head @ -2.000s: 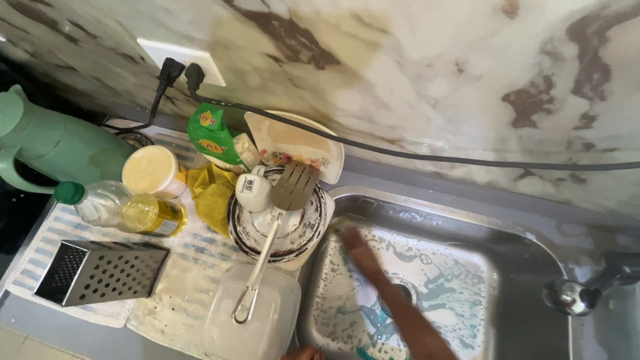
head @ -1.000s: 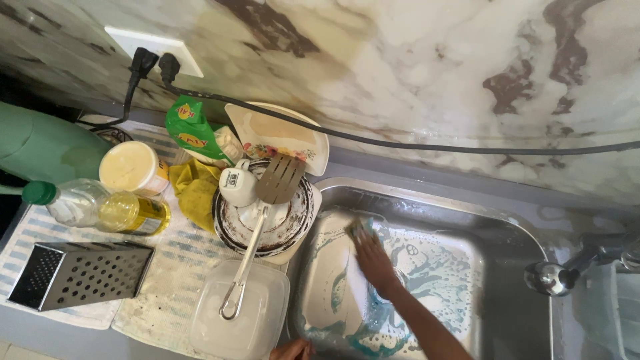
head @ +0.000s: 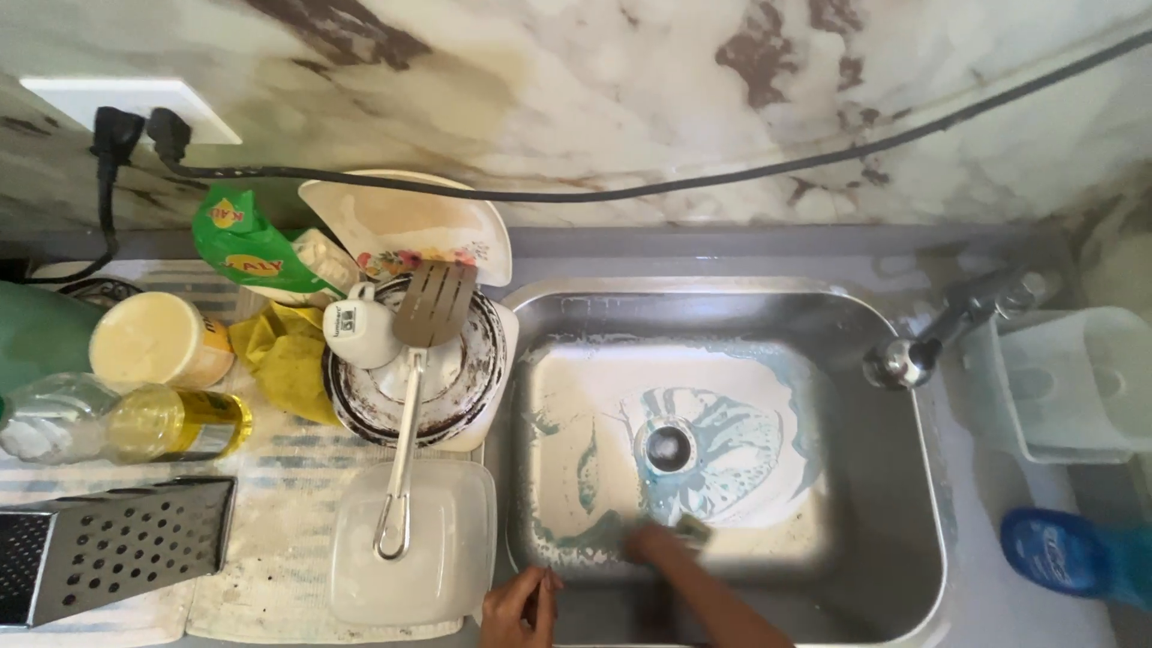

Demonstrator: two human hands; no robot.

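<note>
My right hand [head: 661,547] is low in the stainless steel sink [head: 864,504], blurred, with a small greenish sponge [head: 693,531] at its fingers. Bluish suds lie on the sink floor around the drain [head: 669,448]. My left hand [head: 520,607] rests at the sink's front left edge, its fingers bent together; nothing shows in it. Just left of it is a translucent plastic lid or container [head: 423,576]. A slotted spatula [head: 435,306] lies across it and the stacked dark-rimmed plates [head: 486,387], beside a white cup [head: 358,333].
A box grater [head: 135,544], an oil bottle [head: 198,423], a tub [head: 148,337] and a yellow cloth [head: 283,360] stand left on cloth mats. The faucet [head: 904,360], a clear plastic container [head: 1062,387] and a blue bottle [head: 1053,551] are at right. A black cable [head: 630,193] runs along the wall.
My right hand has moved from the upper left part of the sink floor to its front, near my left hand. The suds have spread differently. The view has shifted to the right.
</note>
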